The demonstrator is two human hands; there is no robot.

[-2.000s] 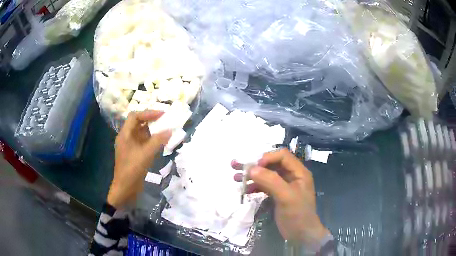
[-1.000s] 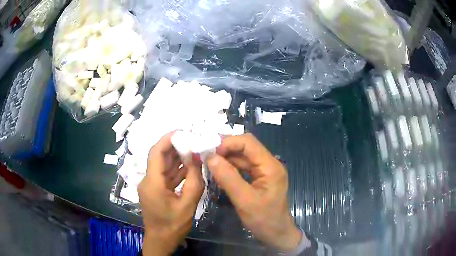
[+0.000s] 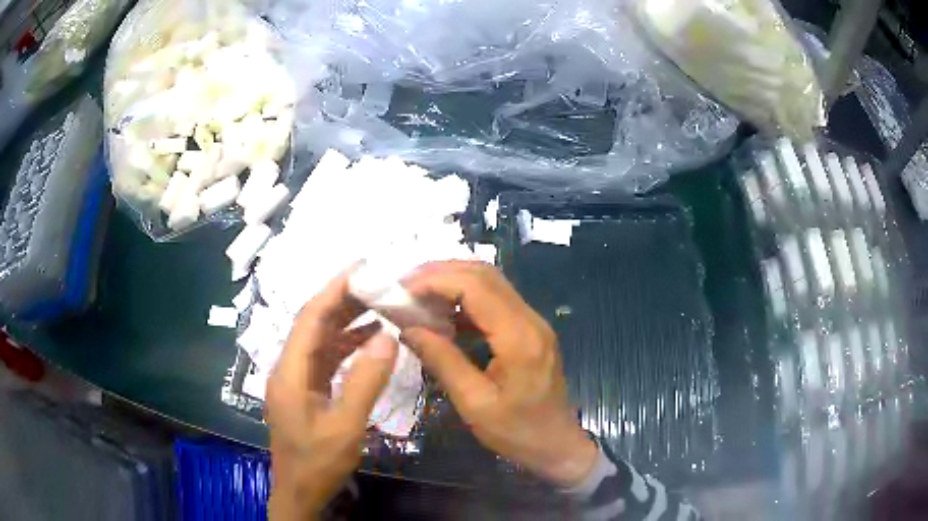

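My left hand (image 3: 331, 382) and my right hand (image 3: 488, 356) meet over the front of the white heap. Between their fingertips they hold a small white padding piece (image 3: 385, 292), slightly blurred; whether a metal part is inside it cannot be told. The heap of white padding sheets (image 3: 351, 219) lies under and behind the hands. The ribbed clear tray (image 3: 631, 326) lies right of my right hand, with a small white piece (image 3: 551, 230) at its back edge.
A clear bag of cream foam blocks (image 3: 204, 122) stands at the back left. A crumpled clear bag (image 3: 488, 132) lies at the back. A compartment tray of white-cored boxes (image 3: 829, 265) is at right. Stacked trays (image 3: 46, 204) stand far left; a blue crate (image 3: 222, 483) is at the lower left.
The left hand has left the foam bag's edge and the two hands have come together on the white piece. Since one second ago it has tilted and looks more compact. The view has shifted right.
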